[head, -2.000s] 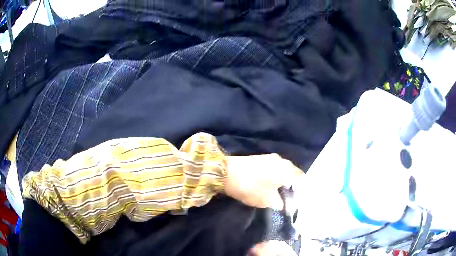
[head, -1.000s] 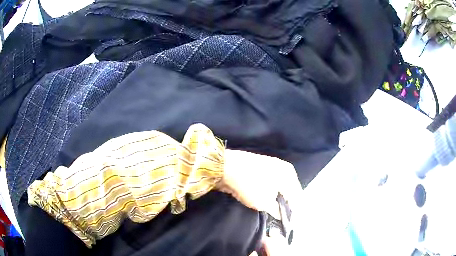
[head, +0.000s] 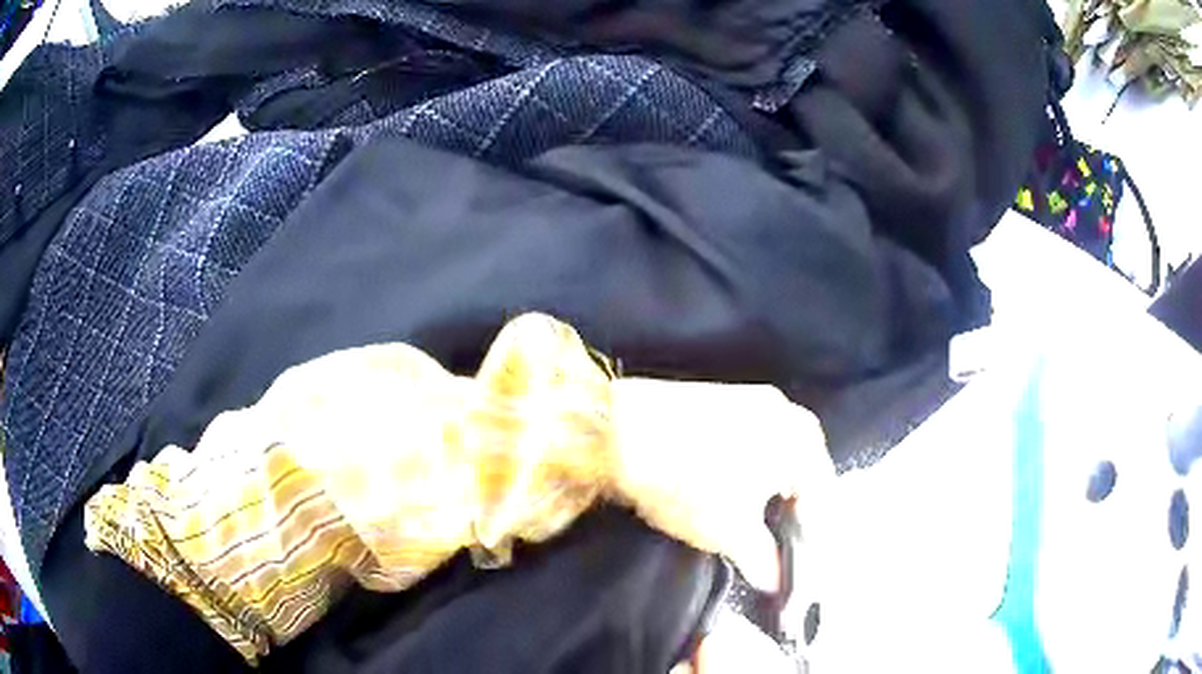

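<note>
Smooth black lining (head: 501, 263) spreads across the middle. Dark checked shell fabric (head: 158, 250) lies at the left and along the far side. My left hand (head: 718, 454), in a yellow striped sleeve, rests on the lining beside the machine head, its fingers bent down; the fingertips are washed out by glare, so its grip is unclear. A small part of my right hand (head: 738, 648) shows at the bottom edge, cut off. The white sewing machine head (head: 923, 540) with a blue stripe fills the lower right. Small dark metal parts sit by my left fingertips; the needle is hidden.
More dark cloth (head: 949, 119) is heaped at the far side. A black cloth with coloured spots (head: 1070, 198) lies behind the machine. Greenish-brown crumpled pieces (head: 1147, 46) are at the far right corner. Red and blue things show at the lower left edge.
The machine head shows further right in the view, and the checked fabric has shifted left and up. My left hand appears slightly further right, still on the lining.
</note>
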